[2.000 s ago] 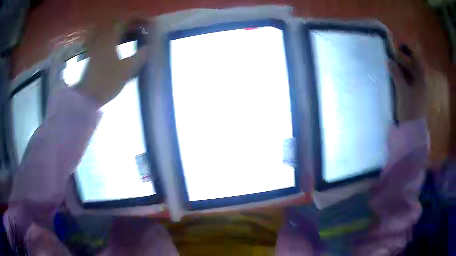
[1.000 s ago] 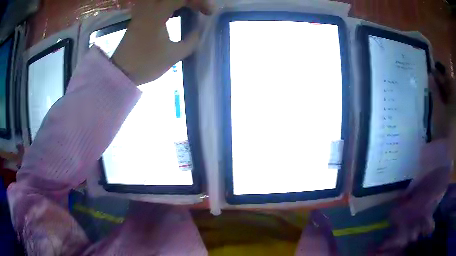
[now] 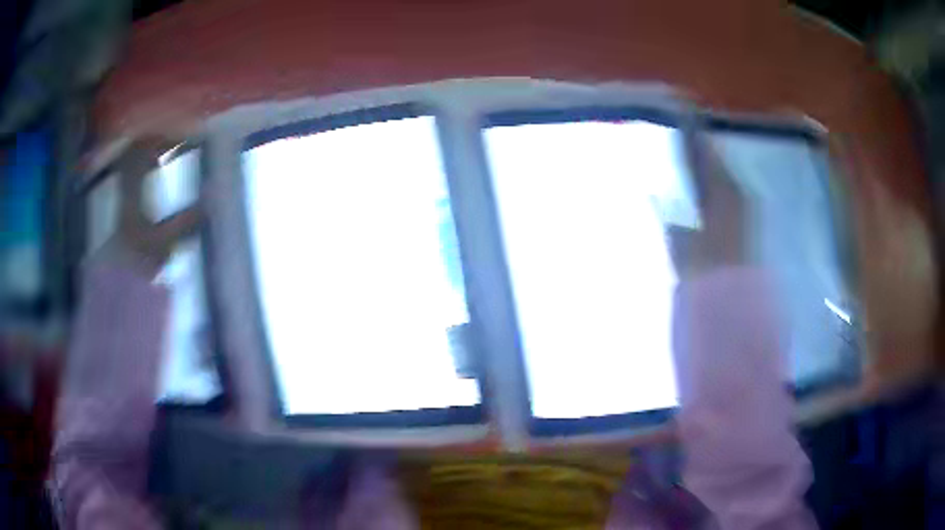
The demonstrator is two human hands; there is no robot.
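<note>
Several tablets lie side by side on pale sleeves, all blurred. The left tablet is partly covered by my left hand, whose thumb and fingers look apart over its upper part. The centre-left tablet is bright white with a small label near its lower right edge. The centre-right tablet is also white. My right hand is over its upper right edge and the side of the dimmer right tablet. Its fingers are too blurred to read.
A reddish bench covering runs behind the tablets and round to the right. A blue-lit screen stands at the far left edge. Yellow cloth of the wearer's clothing shows at the bottom.
My left hand has moved left, off the centre-left tablet onto the left one. My right hand has moved inward from the right tablet's outer edge. The view has shifted and blurred.
</note>
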